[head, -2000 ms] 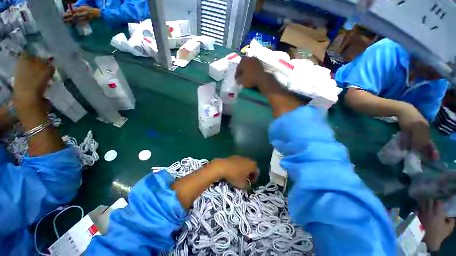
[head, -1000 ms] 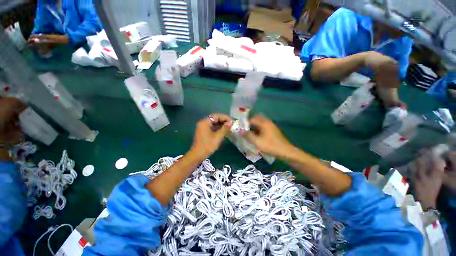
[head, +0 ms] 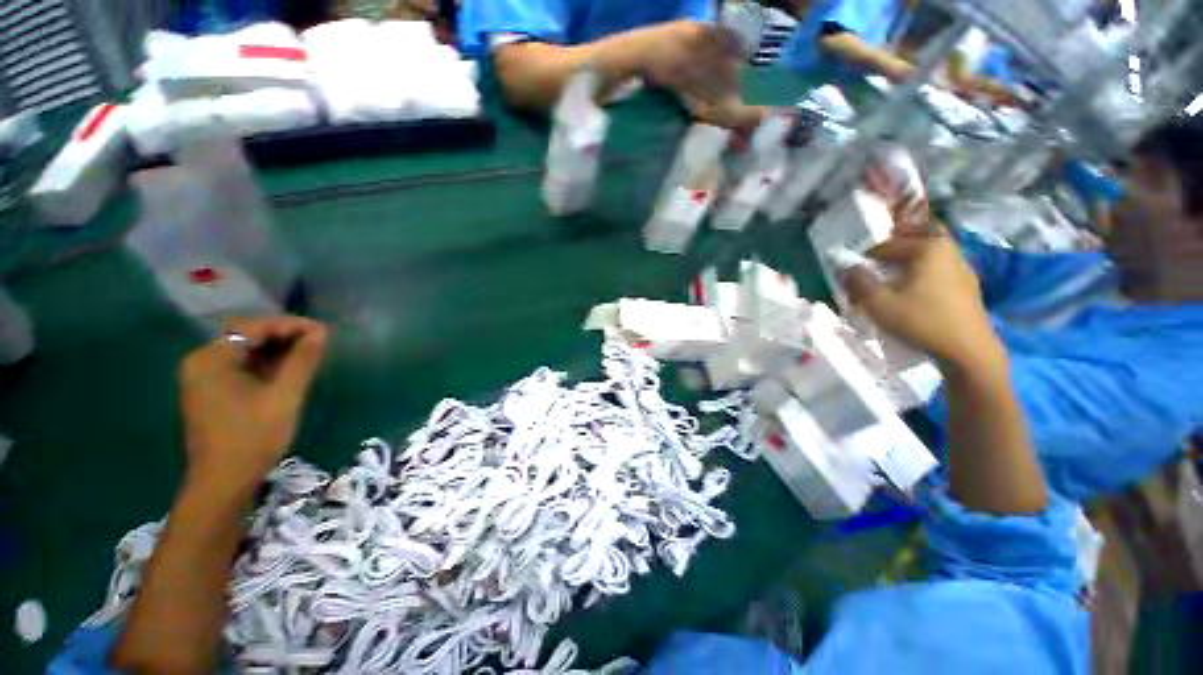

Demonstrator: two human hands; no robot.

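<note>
My left hand (head: 251, 396) is at the left with fingers curled, in front of an upright, blurred white retail box (head: 205, 251) with a red mark and raised flap. Whether the fingers hold anything is hidden. My right hand (head: 930, 297) is raised at the right, its fingers on a blurred white box (head: 851, 231), which it seems to grip. A large heap of coiled white cables (head: 488, 501) lies between my arms on the green bench.
Piled white boxes (head: 805, 382) lie jumbled right of the heap. Wrapped white bundles fill a black tray (head: 383, 140) at the back left. Several boxes stand along the far side. A worker's hands (head: 706, 66) are across the bench; another person in blue is close at right.
The view has swung right. My hands were together at a box above the heap; now they are far apart, the right one out by the boxes at the right.
</note>
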